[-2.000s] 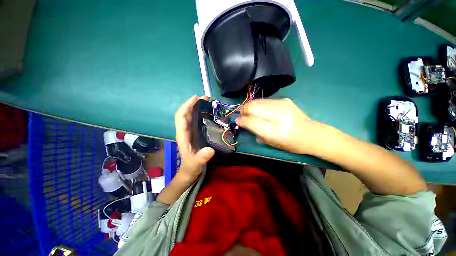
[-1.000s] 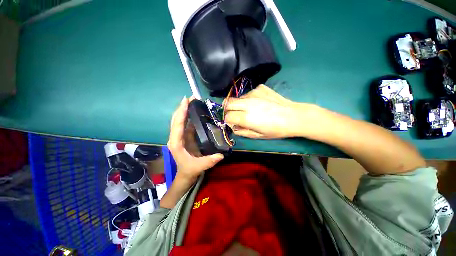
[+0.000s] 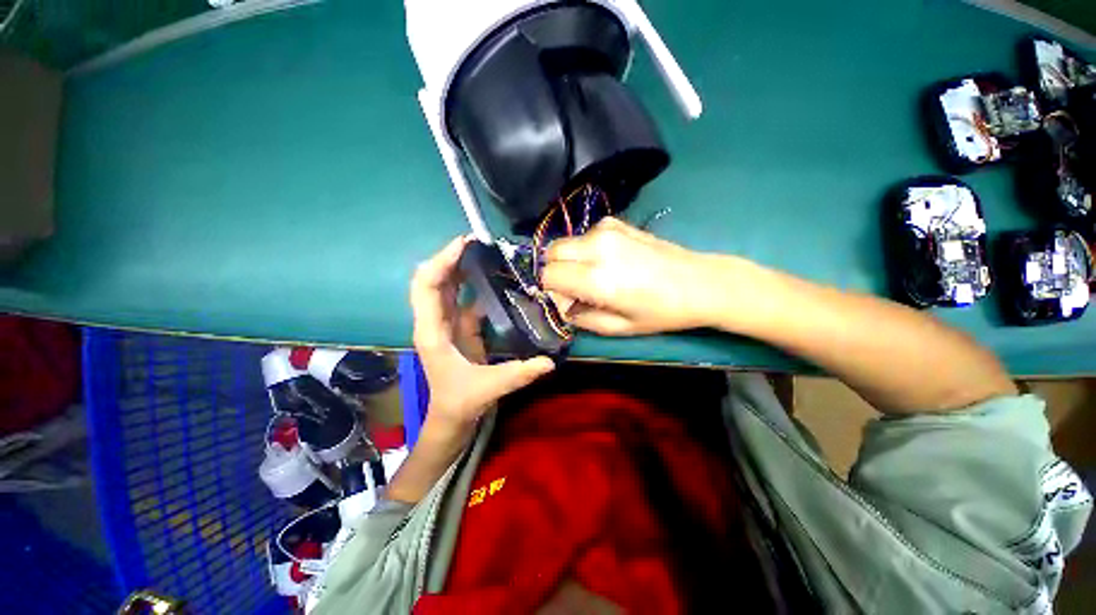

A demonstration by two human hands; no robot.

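My left hand holds the black camera front module at the bench's front edge, its open back turned toward my right hand. My right hand has its fingertips bunched at the module's wires and board; what they pinch is hidden. The wire harness, thin red, orange, purple and dark wires, runs from the open end of the black pan-tilt housing down to the module. The housing is joined to the white camera body, with flat white antennas on both sides.
Several waiting front modules lie at the right of the green bench. A blue crate below left holds white, black and red camera bodies. A brown box stands at the far left, and another shows below the bench edge.
The view has shifted, so the bench items sit higher and the camera body farther left. The module has tilted slightly in my left hand. My right hand stays at the wires.
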